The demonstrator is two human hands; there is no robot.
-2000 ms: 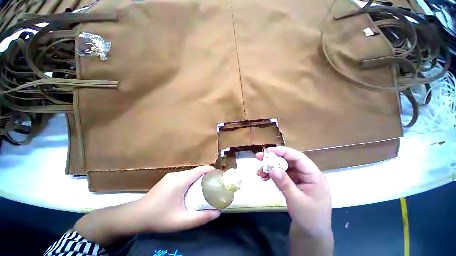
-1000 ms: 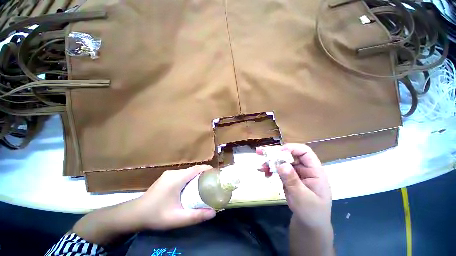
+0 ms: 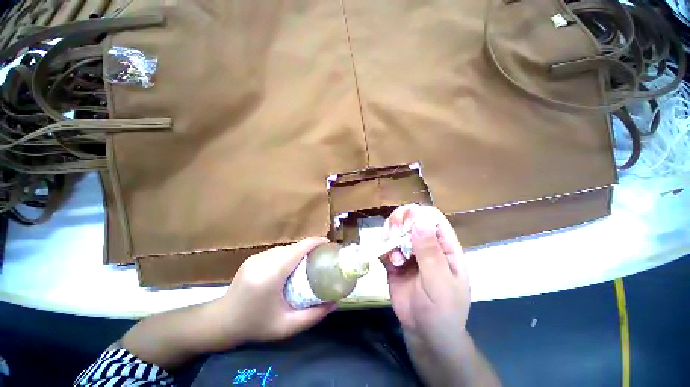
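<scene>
My left hand point(image 3: 261, 287) holds a glue bottle point(image 3: 331, 273) at the near edge of the table. The bottle lies tilted with its amber end and pale nozzle point(image 3: 378, 248) pointing right. My right hand point(image 3: 430, 272) pinches a whitish lump point(image 3: 416, 229) at the nozzle's tip. Just beyond the hands is the stepped cut-out point(image 3: 374, 195) of a brown bag panel point(image 3: 250, 143), with small white bits at its corners. The right fingers hide part of the cut-out's right side.
Brown straps point(image 3: 136, 125) bunch at the left and more straps point(image 3: 628, 45) at the right. A clear shiny packet point(image 3: 132, 66) lies on the panel's upper left. White strands point(image 3: 666, 143) lie at the far right. The white tabletop point(image 3: 529, 272) has a curved near edge above a dark floor.
My right hand has moved left, closer to the bottle, and the whitish lump now meets the nozzle tip. The left hand keeps hold of the bottle and has shifted only slightly.
</scene>
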